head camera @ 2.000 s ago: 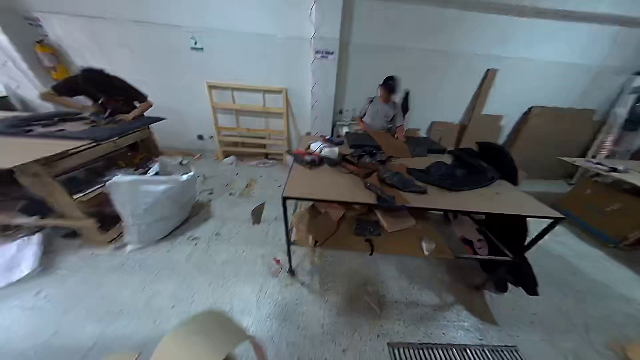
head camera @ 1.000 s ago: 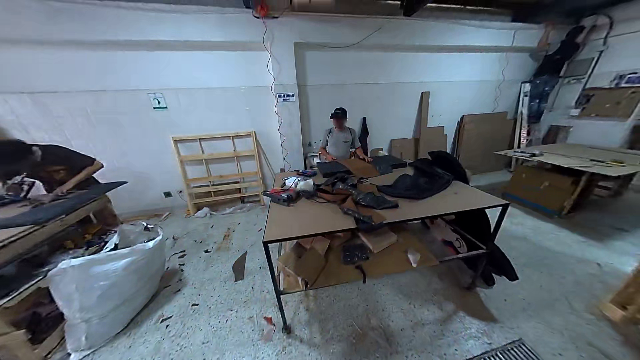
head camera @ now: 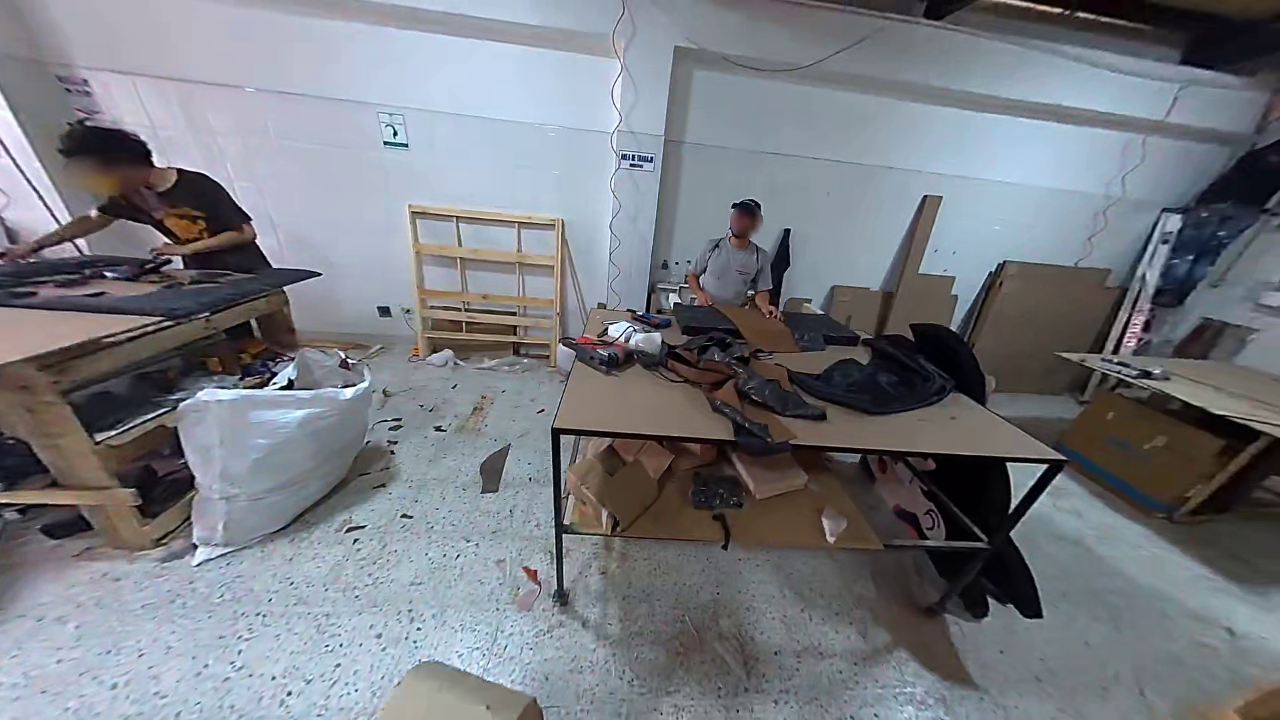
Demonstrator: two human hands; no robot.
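Neither my left hand nor my right hand shows in the head view. Ahead stands a work table [head camera: 640, 412] with a brown top and a dark metal frame. Black sheet material [head camera: 875, 378] and dark and brown scraps [head camera: 715, 358] lie on it, with a red and dark tool [head camera: 598, 353] at its left end. Behind the table a person in a cap [head camera: 733, 268] has both hands at a brown sheet [head camera: 752, 328]. At the bottom edge, a brown object [head camera: 458, 696], perhaps cardboard, is partly cut off.
A full white sack [head camera: 275, 450] stands beside a wooden bench [head camera: 75, 365], where another person [head camera: 185, 215] leans over dark material. A wooden frame [head camera: 487, 252] and brown boards [head camera: 1045, 320] lean against the wall. Scraps [head camera: 493, 470] lie on the floor. Another table [head camera: 1200, 380] stands at right.
The view has swung and shifted between frames. The person at the left bench, bent low before, is now more upright.
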